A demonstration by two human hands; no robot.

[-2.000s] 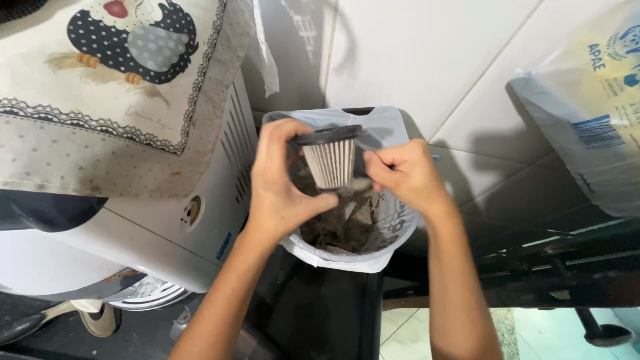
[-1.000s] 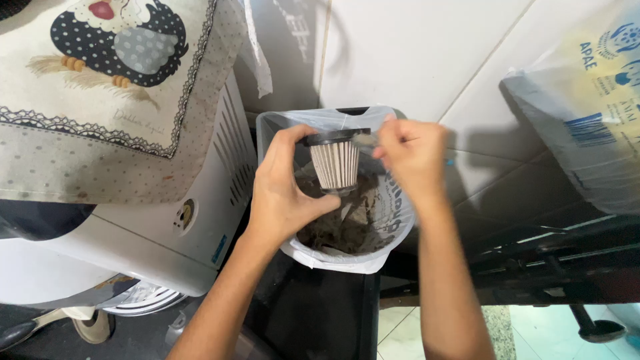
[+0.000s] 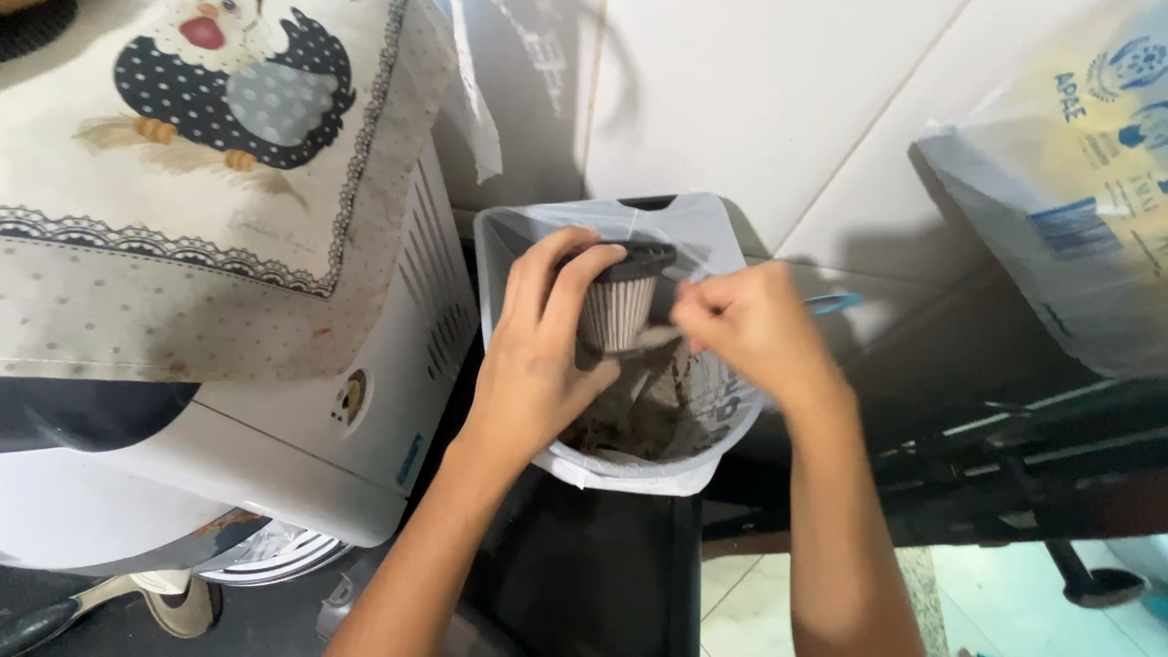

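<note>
My left hand (image 3: 547,347) grips a pleated cone-shaped filter (image 3: 618,310) with a black rim, fingers on the rim and thumb near its lower end. My right hand (image 3: 753,333), a little blurred, is closed on a thin brush with a blue handle (image 3: 832,303); its pale bristle end (image 3: 659,338) is at the filter's lower pleats. Both hands are over a bin lined with a white plastic bag (image 3: 602,476). Grey-brown dust and debris (image 3: 639,415) lie inside the bin.
A white appliance (image 3: 301,429) under a cloth with a printed hen (image 3: 228,82) stands on the left. A tiled wall (image 3: 730,100) rises behind the bin. On the right hangs a printed plastic bag (image 3: 1031,237). Below left are utensils (image 3: 119,593) on a black surface.
My right hand has moved down from the filter's rim to beside its lower pleats. The filter stays in my left hand and now leans slightly.
</note>
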